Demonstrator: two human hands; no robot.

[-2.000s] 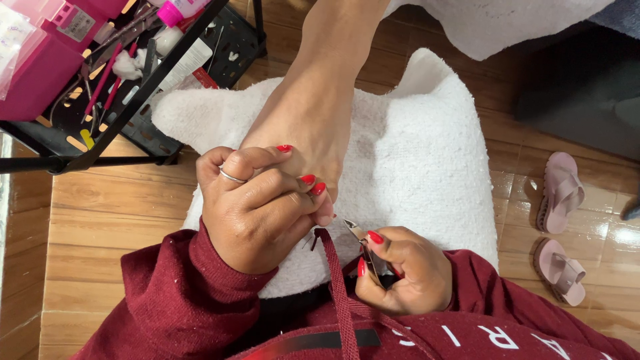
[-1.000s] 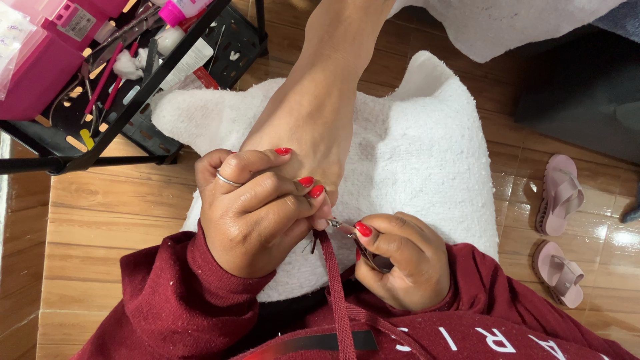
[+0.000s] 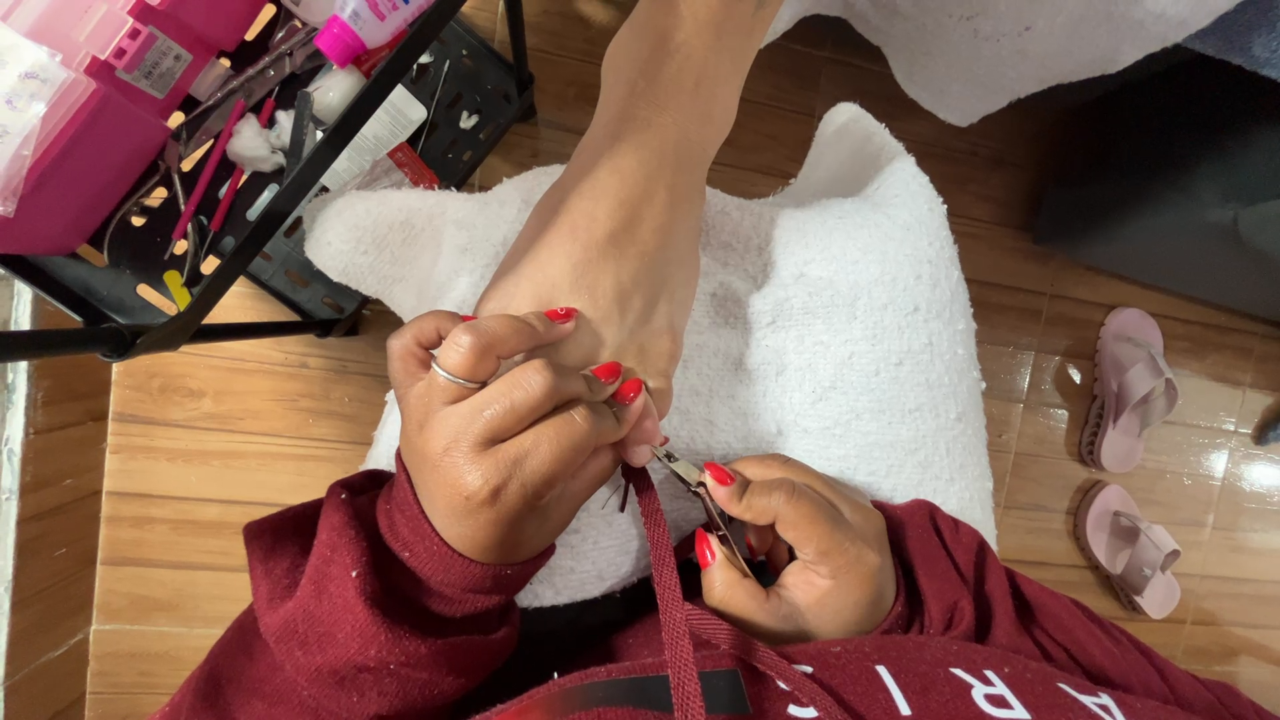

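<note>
Another person's bare foot (image 3: 610, 240) rests on a white towel (image 3: 850, 300) spread over my lap. My left hand (image 3: 510, 430), with a ring and red nails, is wrapped around the toes and pinches one toe (image 3: 643, 435) near its tip. My right hand (image 3: 800, 545) holds metal cuticle nippers (image 3: 705, 495), whose jaws are at the tip of that toe. Whether the jaws touch skin or nail cannot be told. A maroon drawstring (image 3: 665, 570) hangs just below the toe, between my hands.
At the upper left stands a black cart (image 3: 250, 240) with a pink plastic case (image 3: 90, 150), a pink-capped bottle (image 3: 365, 30), cotton (image 3: 258, 143) and metal tools. Pink sandals (image 3: 1130, 390) lie on the wood-look floor at right. Above hangs another white cloth (image 3: 960, 50).
The nippers and my right hand have shifted slightly between frames, with the jaws staying near the toe. My left hand keeps its hold on the toes.
</note>
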